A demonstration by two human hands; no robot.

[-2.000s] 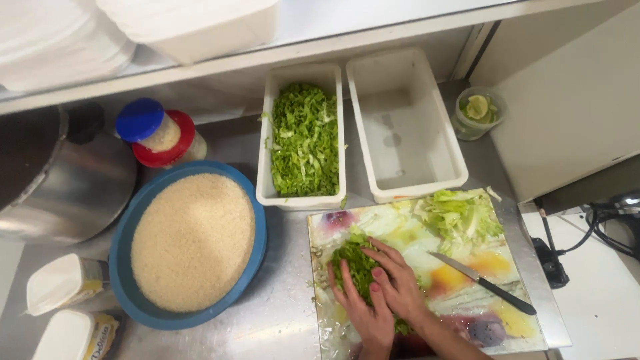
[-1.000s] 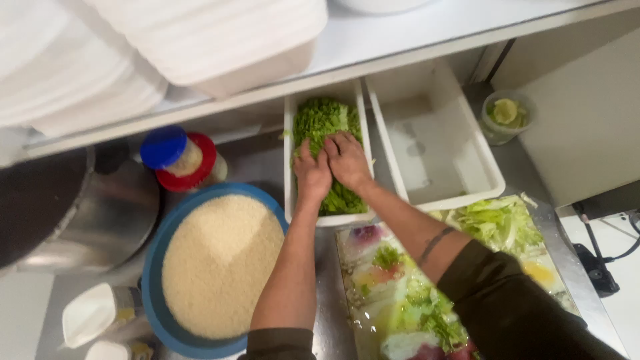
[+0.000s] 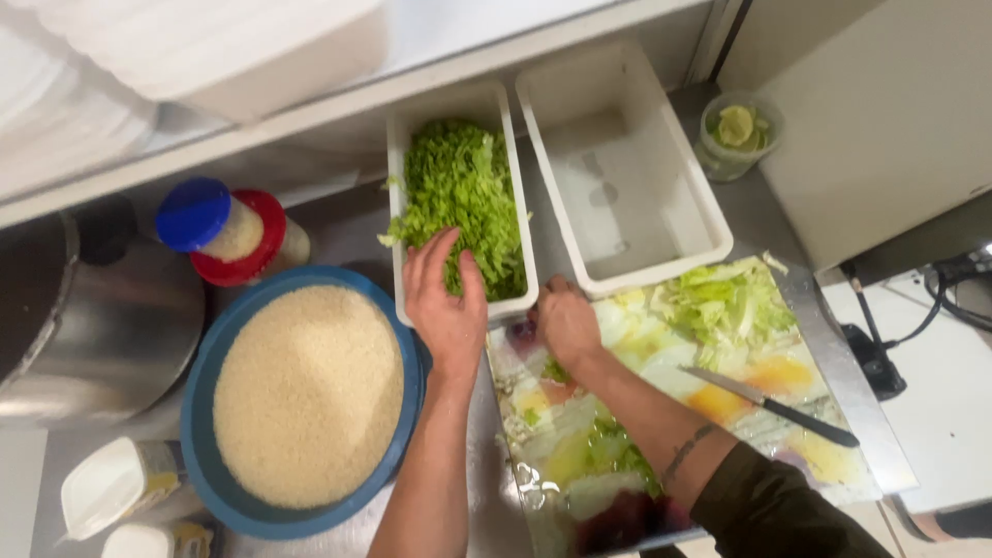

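Observation:
Shredded lettuce (image 3: 465,186) fills much of the narrow white plastic bin (image 3: 525,256). My left hand (image 3: 446,298) is over that bin's near left corner, fingers apart at the lettuce. My right hand (image 3: 566,322), fingers curled, is just right of the bin's near corner, over the top left of a patterned cutting board (image 3: 651,356); whether it holds anything is hidden. A pile of paler cut lettuce (image 3: 728,306) sits at the board's far right. A knife with a black handle (image 3: 775,407) lies below it. Green scraps (image 3: 612,446) lie on the board near my right forearm.
A wider white bin (image 3: 620,194) with a bare bottom stands beside the lettuce bin. Left are a blue basin of rice-like grains (image 3: 194,434), lidded jars (image 3: 232,232) and a large metal pot (image 3: 116,333). A tub with lime pieces (image 3: 736,136) stands back right. A shelf edge (image 3: 325,108) overhangs.
Both hands were on lettuce on the board, then pressed together into the bin's lettuce. Now they are apart: the left is at the bin's near end, the right has moved out of it.

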